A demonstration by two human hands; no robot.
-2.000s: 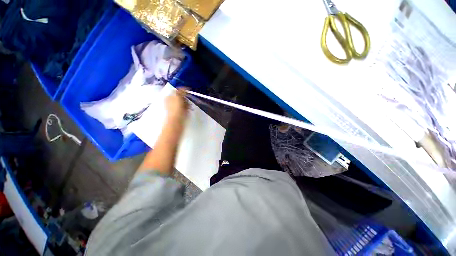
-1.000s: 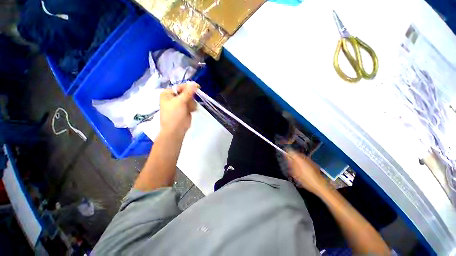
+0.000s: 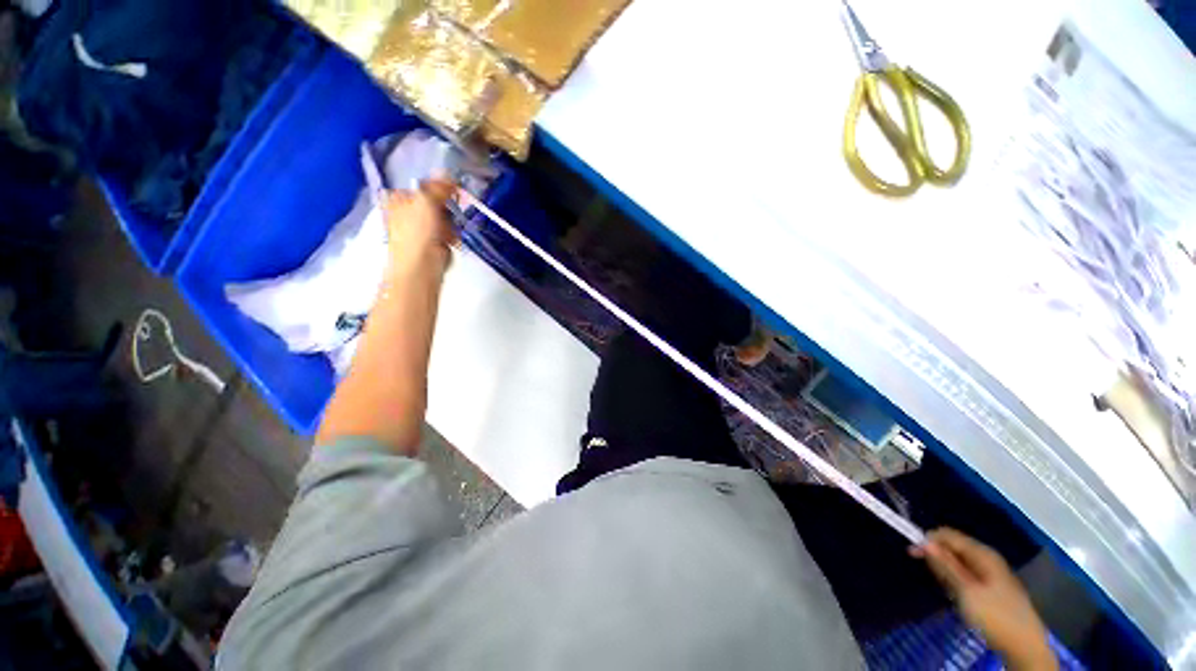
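Observation:
A thin white drawcord [image 3: 682, 363] is pulled straight and taut between my two hands, running slantwise over the lap. My left hand [image 3: 422, 220] grips its upper end near the white cloth in the blue bin, with more thin strands hanging beside the fingers. My right hand [image 3: 968, 572] holds its lower end near the table edge at the lower right. A bundle of pale lilac-white cords [image 3: 1112, 249] lies on the white table at the right. How many cords are in the taut line cannot be told.
Gold-handled scissors [image 3: 905, 131] lie on the table [image 3: 735, 144]. Taped cardboard [image 3: 525, 53] is at its left end. A blue bin [image 3: 210, 282] holds crumpled white cloth [image 3: 302, 291]. A white board [image 3: 512, 380] is beside the lap. A loose cord [image 3: 168, 351] lies on the floor.
My right hand has moved down and right, away from my left hand, and the cord is now stretched longer. My left hand has moved slightly left and up.

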